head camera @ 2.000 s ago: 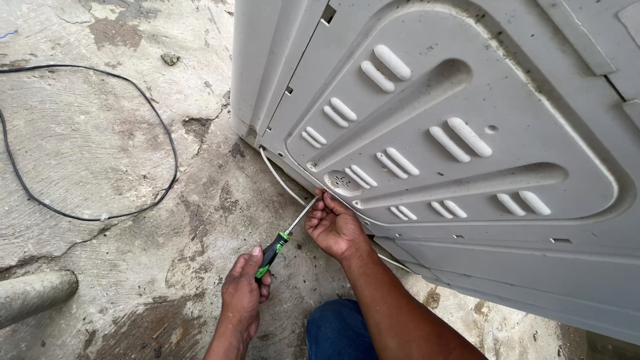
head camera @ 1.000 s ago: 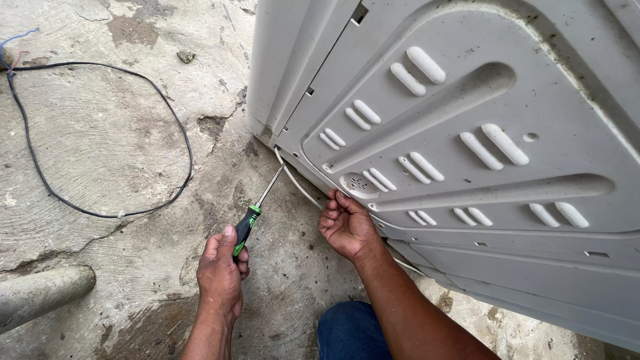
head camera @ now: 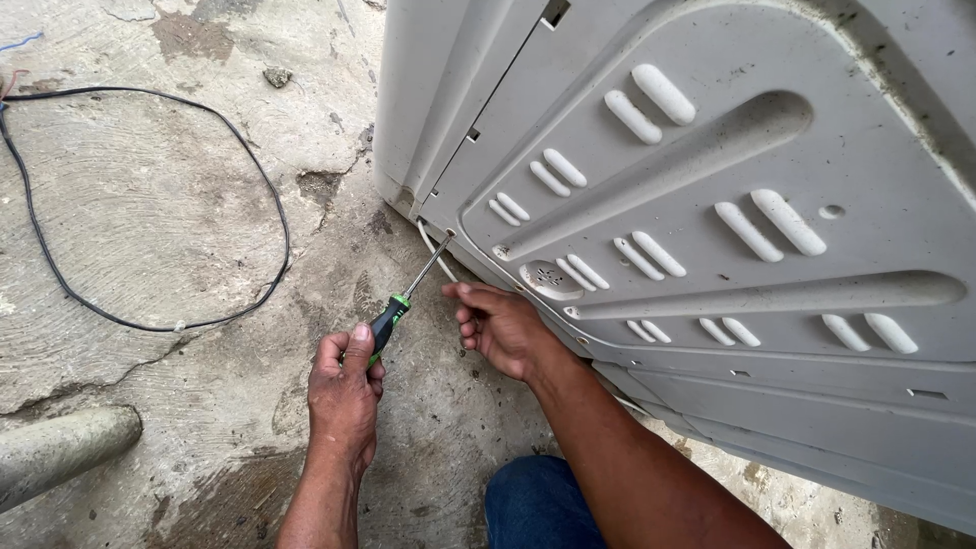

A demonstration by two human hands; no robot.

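My left hand [head camera: 347, 389] grips a green-and-black screwdriver [head camera: 390, 324] by its handle. The shaft points up and right, its tip at a small hole near the lower left corner of a grey plastic back panel [head camera: 686, 171], which looks like a washing machine's. My right hand [head camera: 499, 324] is beside the panel's lower edge, right of the shaft, with fingers curled and the index finger reaching toward a white cable [head camera: 428, 242]. Whether its fingertips hold a small thing cannot be seen. The cable runs along the panel's lower edge, partly hidden by this hand.
A black cable [head camera: 286, 221] lies in a loop on the rough concrete floor [head camera: 229, 396] at the left. A round grey pipe or post [head camera: 69, 450] enters at the lower left. A knee in blue jeans [head camera: 537, 503] shows at the bottom.
The screwdriver tip has moved from beside my right fingers to the hole nearer the panel's lower left corner. My right hand has come away from the screw hole by the round vent.
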